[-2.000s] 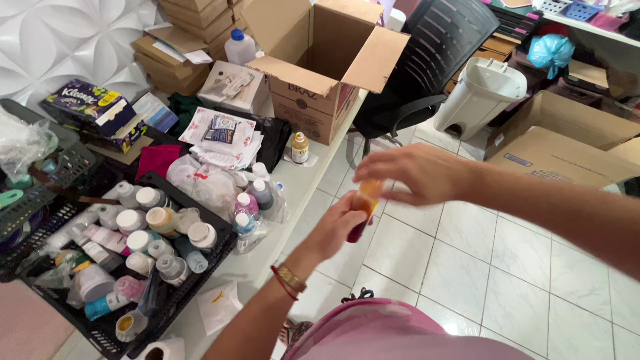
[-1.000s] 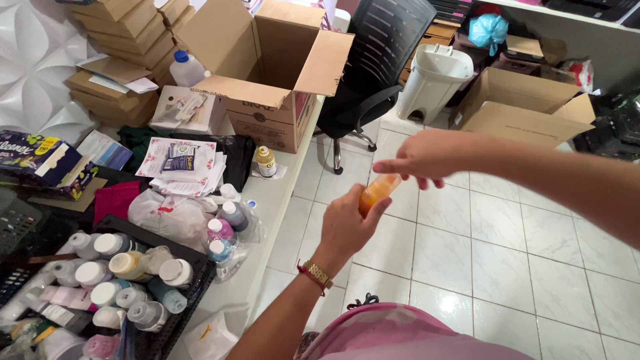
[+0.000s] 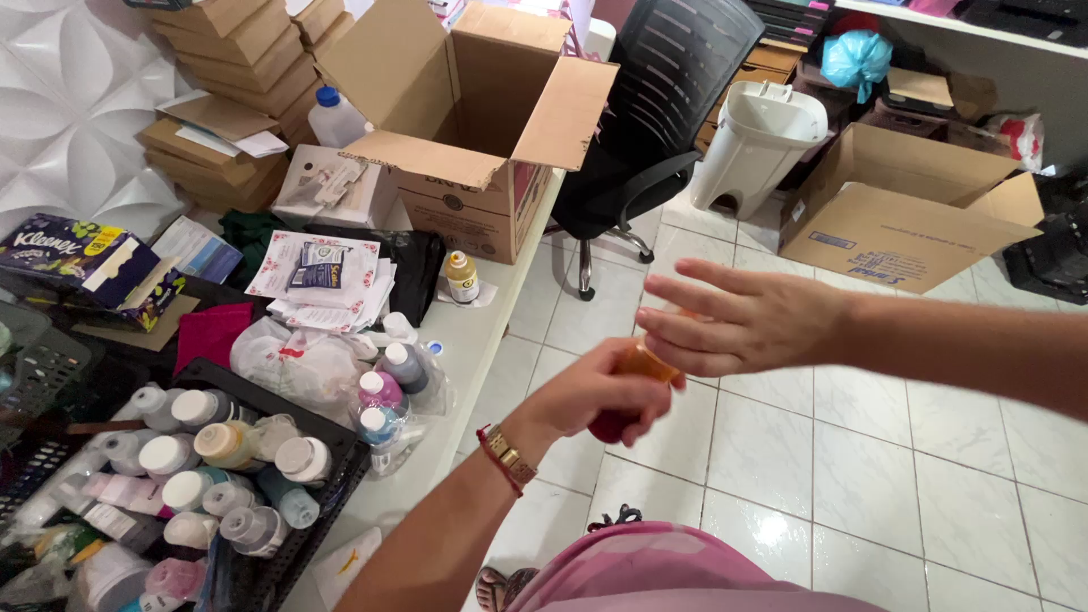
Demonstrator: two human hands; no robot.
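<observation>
My left hand [image 3: 608, 387] is wrapped around a small orange container [image 3: 643, 361] with a dark red lower part, held above the tiled floor and tilted. My right hand [image 3: 722, 319] is over its upper end, palm down with the fingers spread; whether they touch it I cannot tell. A gold bottle [image 3: 461, 278] stands upright near the table's edge. Left of my forearm, a black tray [image 3: 340, 476] holds several bottles with mostly white caps. Beside it, clear plastic surrounds a pink bottle [image 3: 379, 389] and a grey bottle [image 3: 405, 369].
On the white table [image 3: 501, 297] are an open cardboard box [image 3: 459, 208], a Kleenex box [image 3: 68, 259], papers [image 3: 327, 285] and a plastic bag [image 3: 297, 365]. Beyond stand a black office chair [image 3: 659, 110], a white bin [image 3: 756, 149] and another open cardboard box [image 3: 892, 229] on the floor.
My right hand's fingers, closer together over the container one second ago, are now spread. My left hand keeps its hold on the orange container throughout.
</observation>
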